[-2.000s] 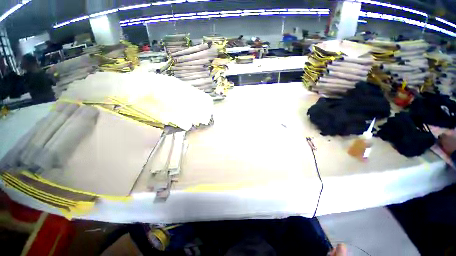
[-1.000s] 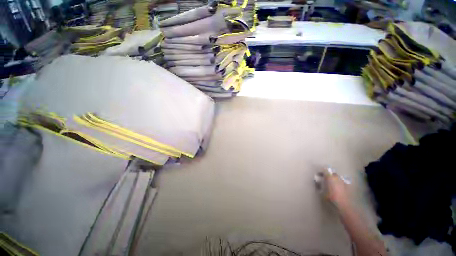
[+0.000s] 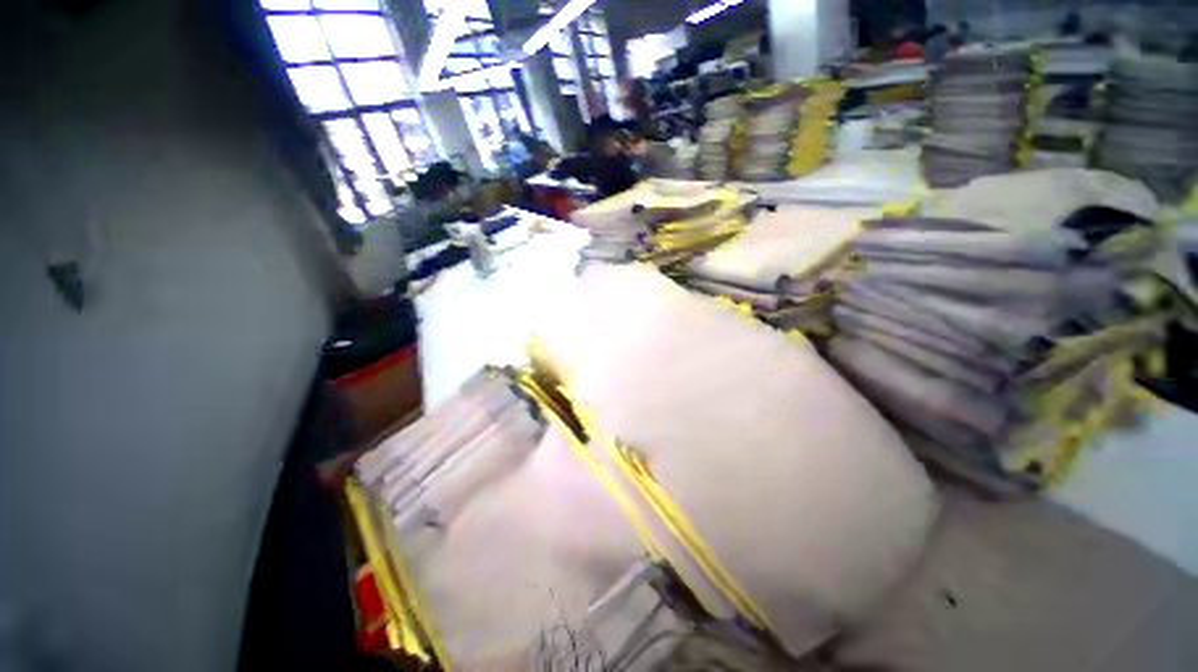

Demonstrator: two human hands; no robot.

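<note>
Neither my left hand nor my right hand is in the picture. Nearest in front of me lie large beige bag panels (image 3: 736, 433) with yellow edges, spread over the bench. A folded bundle of grey-beige pieces (image 3: 453, 440) lies at their left. Pale strips (image 3: 637, 620) show at the bottom edge, partly cut off; their details are blurred.
A tall stack of folded bag pieces (image 3: 939, 328) stands to the right. More stacks (image 3: 979, 118) stand behind. A grey wall (image 3: 145, 355) fills the left, with windows (image 3: 348, 99) beyond. People sit at far benches. A red-brown carton (image 3: 375, 394) is beside the bench.
The view has swung left, towards the wall and windows. The hand that was over the bench with a small white thing at its fingertips has left the picture. The black fabric heap is out of view.
</note>
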